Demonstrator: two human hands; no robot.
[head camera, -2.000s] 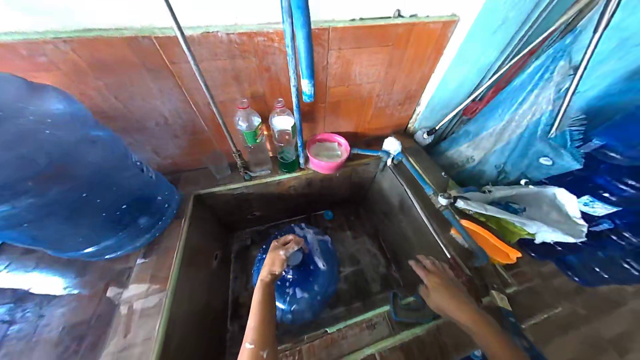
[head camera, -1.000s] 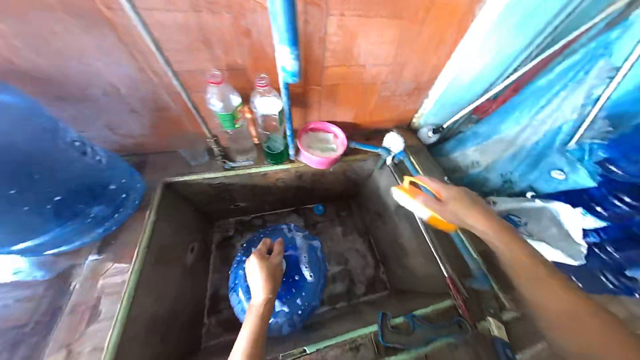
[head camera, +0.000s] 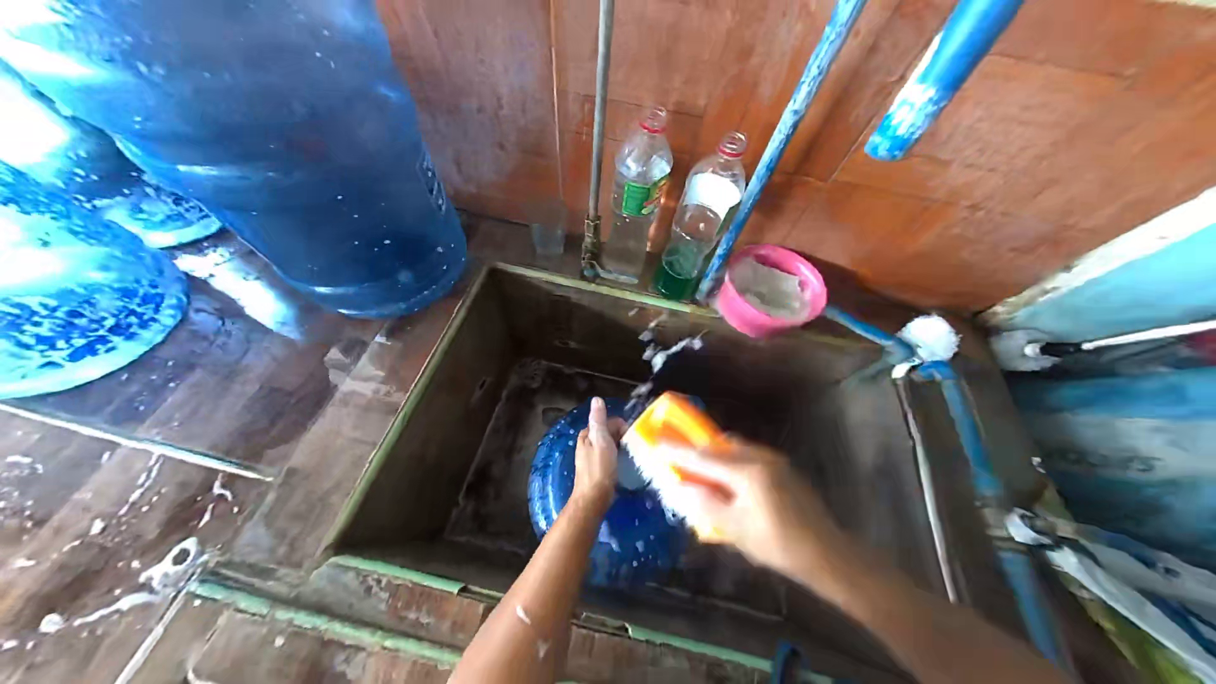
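A blue plastic water jug (head camera: 627, 546) with suds on it stands in the tiled basin (head camera: 399, 418). My left hand (head camera: 597, 456) is at the top of the jug, thumb up; its fingers are partly hidden, and what they grip cannot be made out. My right hand (head camera: 750, 494), blurred, is closed on an orange scrub brush (head camera: 676, 423) with white bristles, held over the jug's top right beside my left hand. White suds (head camera: 665, 351) show just beyond the brush.
Two clear plastic bottles (head camera: 638, 195) and a pink bowl (head camera: 771, 290) stand on the far ledge by a blue pipe (head camera: 788, 133). Large blue containers (head camera: 323, 161) stand at left. More pipes (head camera: 969, 427) run along the right edge.
The orange brush, held over the basin's right edge a second ago, is now over the jug. Two seconds ago my right hand was without it. The view has shifted left.
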